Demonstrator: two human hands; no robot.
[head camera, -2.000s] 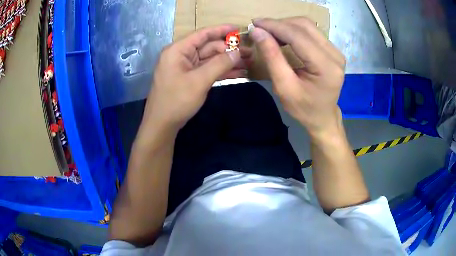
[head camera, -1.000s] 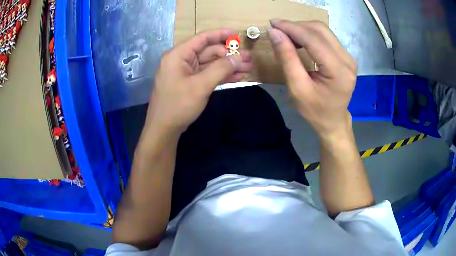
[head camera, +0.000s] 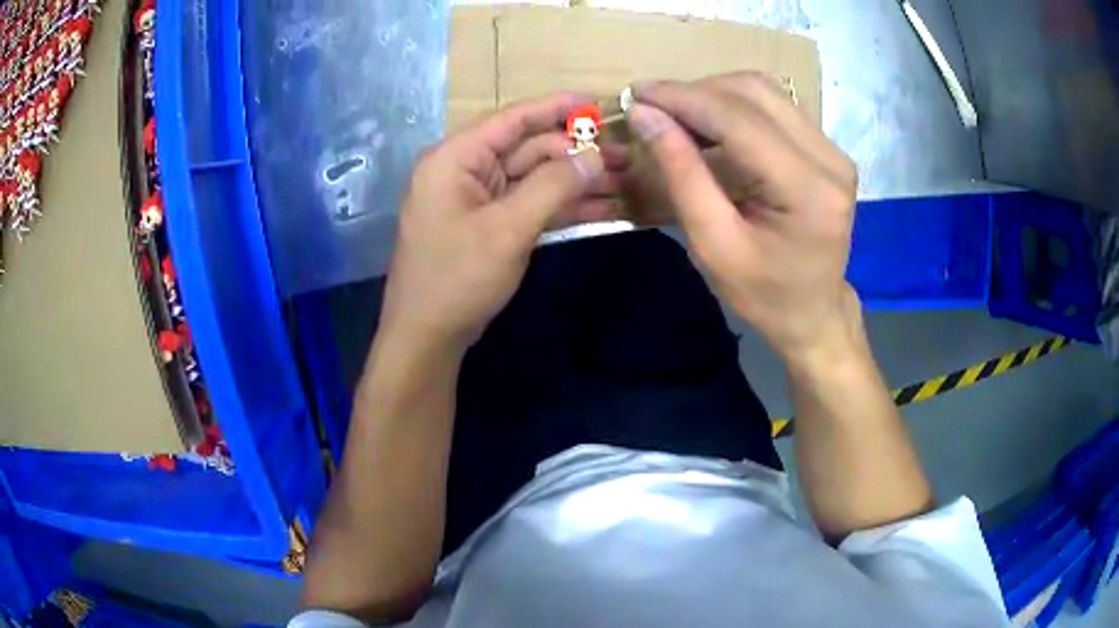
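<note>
My left hand (head camera: 485, 221) holds a small red-haired figurine (head camera: 584, 128) upright between thumb and fingers; its lower body is hidden by the thumb. My right hand (head camera: 749, 202) pinches a thin pale stick (head camera: 614, 119) whose tip is close to the figurine's head; whether it touches I cannot tell. A small white round cup (head camera: 627, 98) shows partly behind my right fingertips. Both hands are over the cardboard work pad (head camera: 552, 55).
A blue crate (head camera: 221, 245) on the left holds layer cardboard (head camera: 80, 331) with rows of red-and-white figurines (head camera: 37, 86). A slim white tool (head camera: 939, 61) lies on the metal bench at right. A blue bin (head camera: 920, 252) is below the bench edge, above yellow-black floor tape (head camera: 982, 378).
My right hand drew away from the figurine, showing the white cup, and has now come back with the stick near its head. The whole view has shifted slightly.
</note>
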